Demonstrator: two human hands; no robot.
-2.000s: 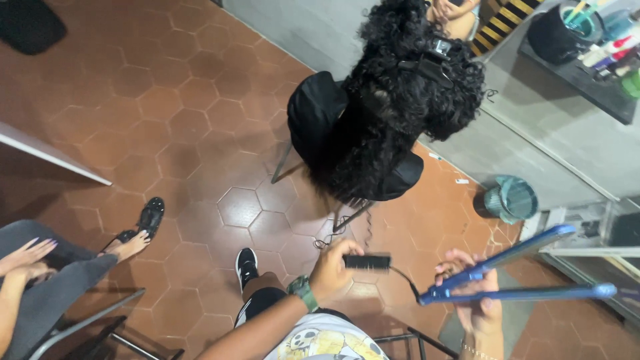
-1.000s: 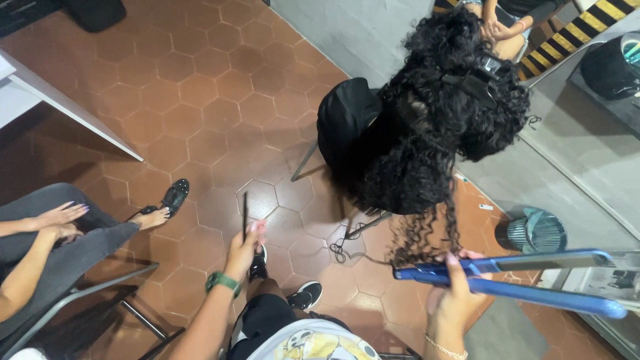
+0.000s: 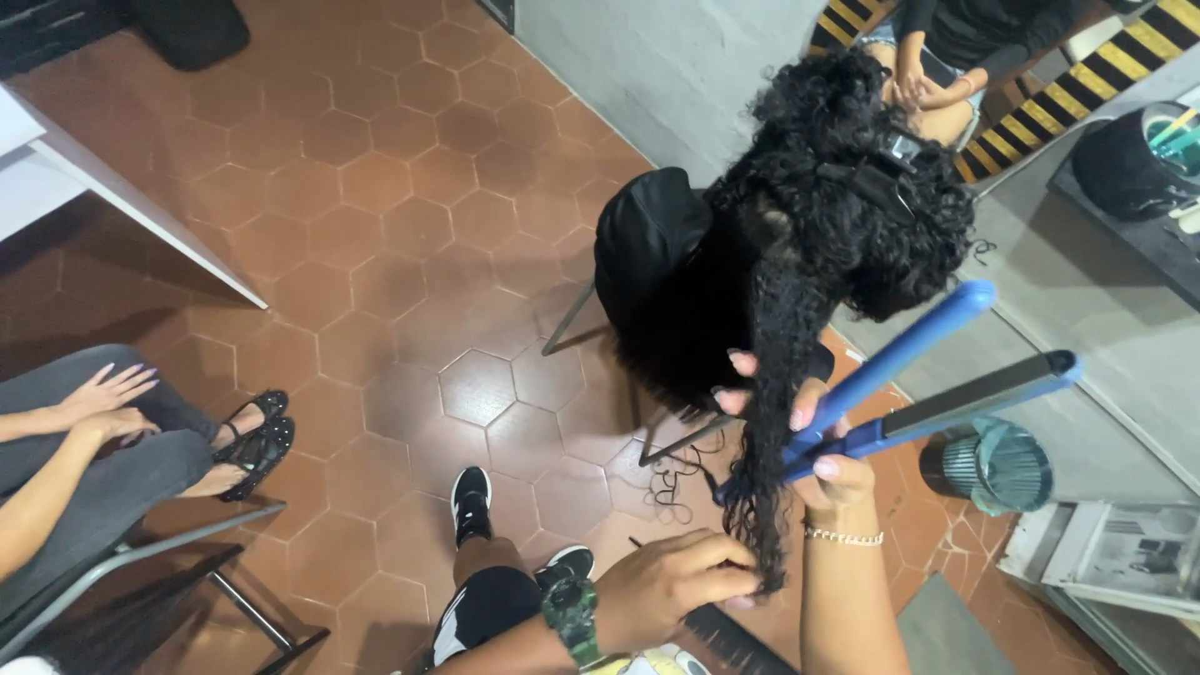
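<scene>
Curly black hair (image 3: pixel 825 169) of a seated person is partly held up by a dark hair clip (image 3: pixel 867 190). One long lock (image 3: pixel 778 375) hangs down toward me. My left hand (image 3: pixel 670 586) pinches the lock's lower end and also holds a black comb (image 3: pixel 736 642), its teeth downward. My right hand (image 3: pixel 825 450) grips a blue hair straightener (image 3: pixel 877 427) near its hinge end, with fingers around the lock. The straightener's two arms stand apart and point up and right, with no hair between their visible plates.
The person sits on a black chair (image 3: pixel 647 234); a cable (image 3: pixel 670 497) lies below. A lined waste bin (image 3: pixel 994 466) is at right, under a shelf with a black bowl (image 3: pixel 1125 159). Another person (image 3: pixel 103 459) sits at left near a white table (image 3: pixel 150 216). One more person (image 3: pixel 975 47) sits at the top.
My left hand has moved right to the end of the lock, still with the comb. My right hand, with the straightener, is now at the lock.
</scene>
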